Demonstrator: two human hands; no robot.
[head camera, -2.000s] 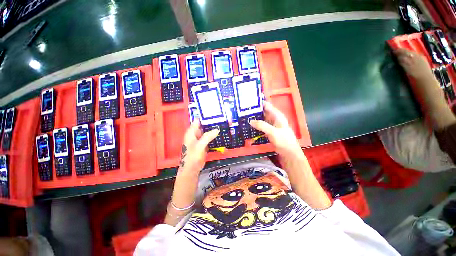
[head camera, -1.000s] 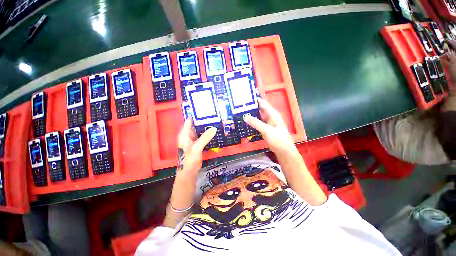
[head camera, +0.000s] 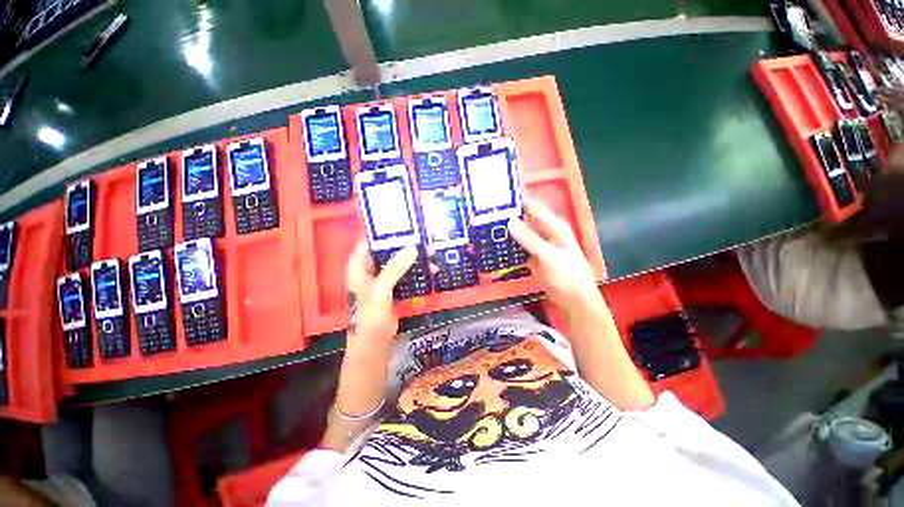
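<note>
My left hand (head camera: 377, 282) holds a keypad phone (head camera: 391, 213) with a bright white screen, thumb on its keys. My right hand (head camera: 551, 250) holds another keypad phone (head camera: 492, 188), also white-screened, thumb near its centre key. Both phones are over the red phone tray (head camera: 585, 213) in front of me. Between them a phone with a lit screen (head camera: 446, 218) lies in the tray's near row. Several phones with blue screens lie in the far row, partly covered by the held phones. Fingers under the held phones are hidden.
A second red tray (head camera: 263, 297) with two rows of phones adjoins on the left, another beyond it. A red tray (head camera: 793, 84) with phones lies at the far right beside another person. A post (head camera: 352, 45) rises behind. A red bin (head camera: 699, 389) with black pieces sits below the bench edge.
The two held phones have moved apart, the left one to the left and the right one slightly right. The phone lying between them now shows more fully.
</note>
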